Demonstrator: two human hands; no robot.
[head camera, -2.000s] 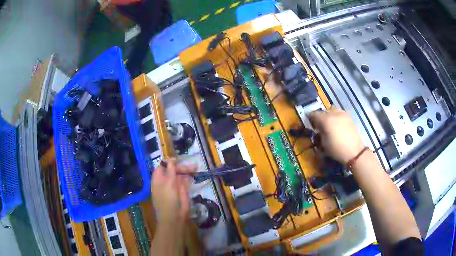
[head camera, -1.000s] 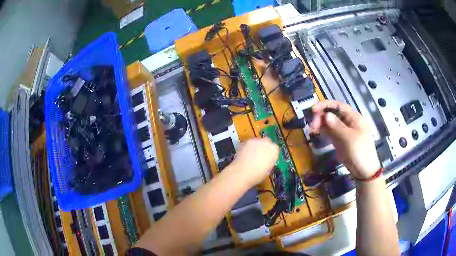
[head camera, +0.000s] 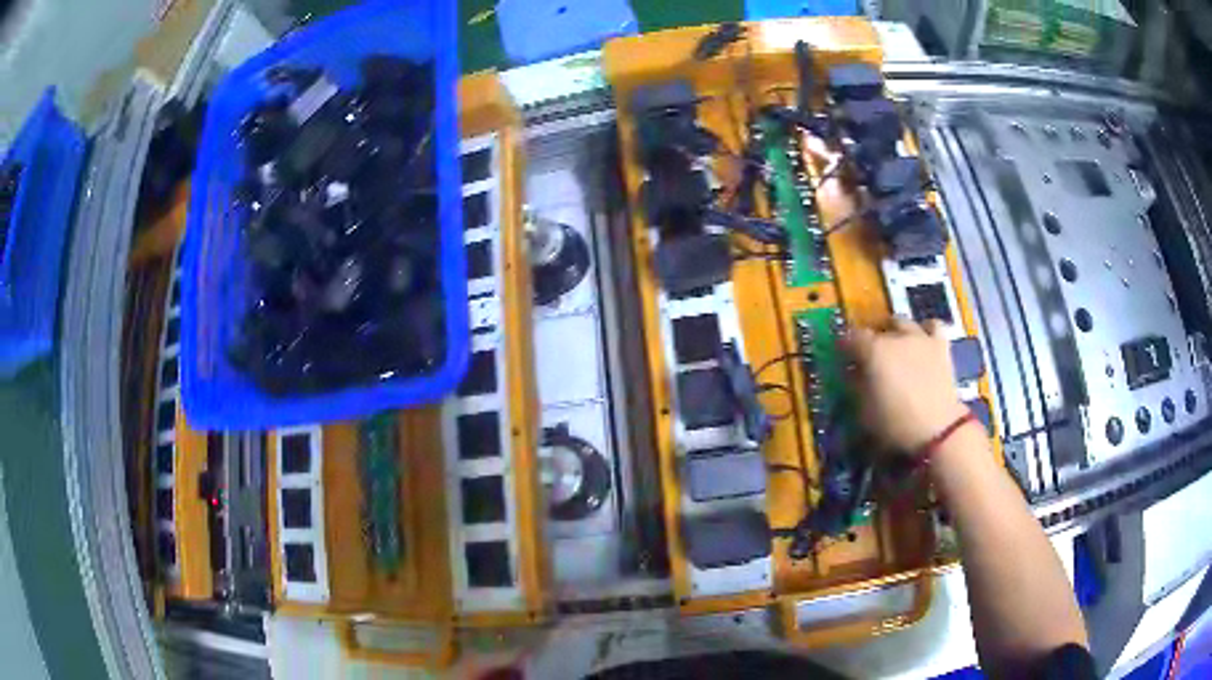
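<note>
The orange test fixture tray (head camera: 635, 239) carries two rows of black power adapters (head camera: 728, 538) with thin cords. Black cords gather over the lower green connector board (head camera: 817, 359). An adapter socket (head camera: 694, 339) in the left row and another adapter socket (head camera: 924, 303) in the right row are empty. My right hand (head camera: 904, 388) is over the right side of the lower connector board, fingers pointing up-left; its fingertips are blurred, so I cannot tell whether they hold a plug. A small blurred skin-coloured patch at the bottom edge may be my left hand (head camera: 501, 668).
A blue perforated basket (head camera: 456, 266) heaped with black adapters rests over the trays at left. Another orange tray (head camera: 521, 518) with empty sockets lies beneath it. A grey metal station plate (head camera: 1110, 266) is at right. A second blue basket (head camera: 53, 226) is far left.
The view has shifted, so the trays and basket appear further right and more upright. My left hand has left the connector board. My right hand has moved down from the right row onto the board's side.
</note>
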